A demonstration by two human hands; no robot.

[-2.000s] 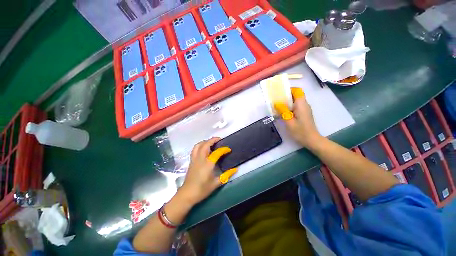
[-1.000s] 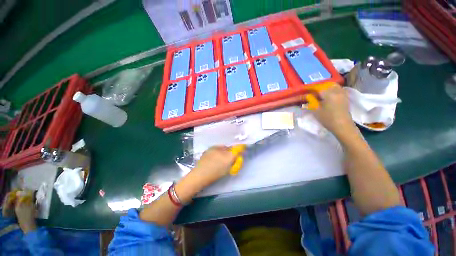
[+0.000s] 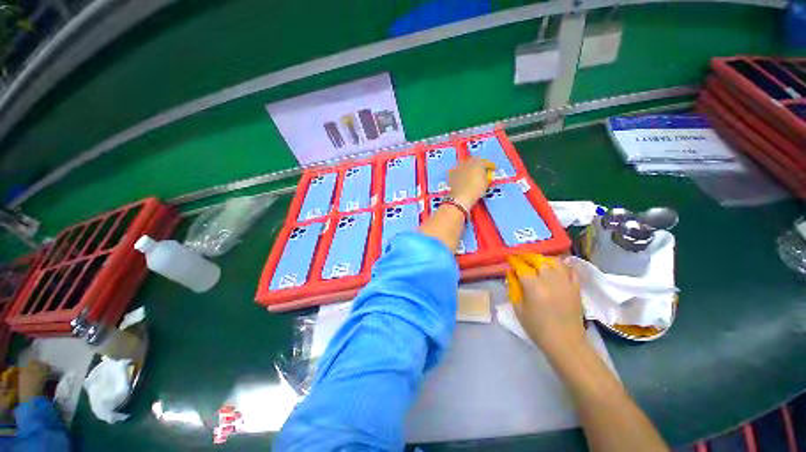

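Note:
The red phone tray (image 3: 398, 286) holds light-blue-backed smartphones in two rows. My left hand (image 3: 469, 183) reaches over the tray, its fingers at the lower part of the smartphone (image 3: 484, 151) in the far right slot. That phone lies back side up. My left sleeve hides part of the tray and mat. My right hand (image 3: 541, 296), with orange finger cots, is at the tray's front right edge, fingertips touching the rim; its grip is unclear. A pale cream card (image 3: 474, 305) lies on the white work mat (image 3: 495, 388) just before the tray.
The alcohol dispenser (image 3: 621, 246) stands among white wipes at right. A solvent bottle (image 3: 179, 265) lies at left near crinkly clear plastic (image 3: 221, 222). Red-and-white scraps (image 3: 227, 424) lie front left. Stacked red trays stand at both sides. Another person's hand (image 3: 26, 381) shows far left.
My left hand has moved from over the mat to the tray's far right slot, which was empty and now holds a phone. My right hand remains at the tray's front edge. The view has shifted.

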